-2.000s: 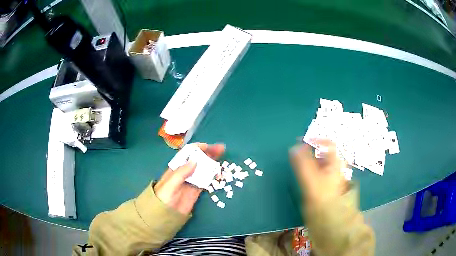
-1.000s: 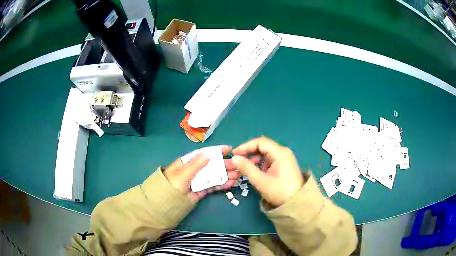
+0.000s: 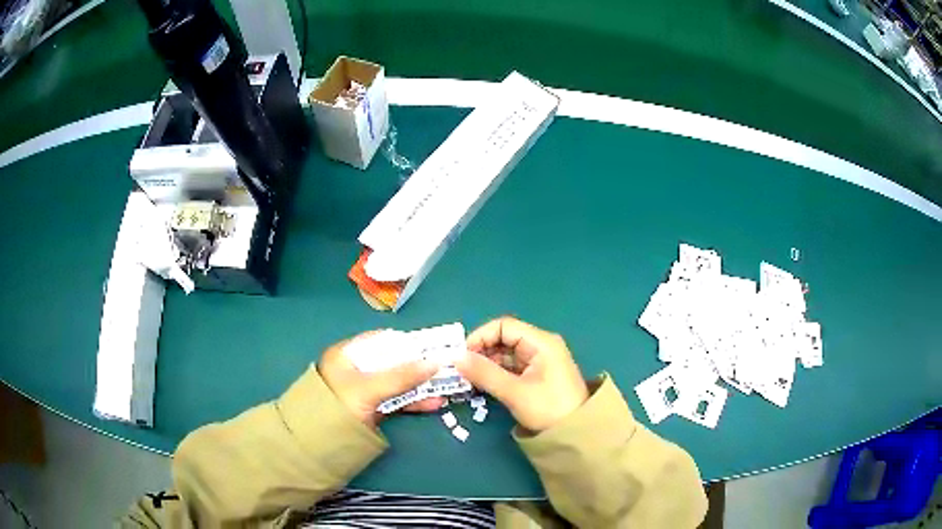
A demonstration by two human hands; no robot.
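Observation:
My left hand [image 3: 356,374] holds a stack of white cards [image 3: 418,356], with the thumb on top. The cards look slightly fanned, and printed lines show along the lower edge. My right hand [image 3: 522,374] pinches at the right edge of the cards with thumb and forefinger; what lies between the fingertips is hidden. A few tiny white squares [image 3: 459,432] lie on the green bench just below the hands. A loose pile of white cards [image 3: 723,320] lies to the right; some show small dark square openings.
A long white carton [image 3: 460,176] lies diagonally, orange [image 3: 374,284] at its near end. A small open carton [image 3: 354,122] stands behind. At left are a black-and-white unit [image 3: 243,243], a black tube [image 3: 222,98] and a narrow white box [image 3: 129,341]. A blue stool [image 3: 888,475] is at lower right.
My right hand has come from the card pile to the stack in my left hand. Two cards with openings now lie at the pile's near edge. The stack is tilted differently, showing printed edges.

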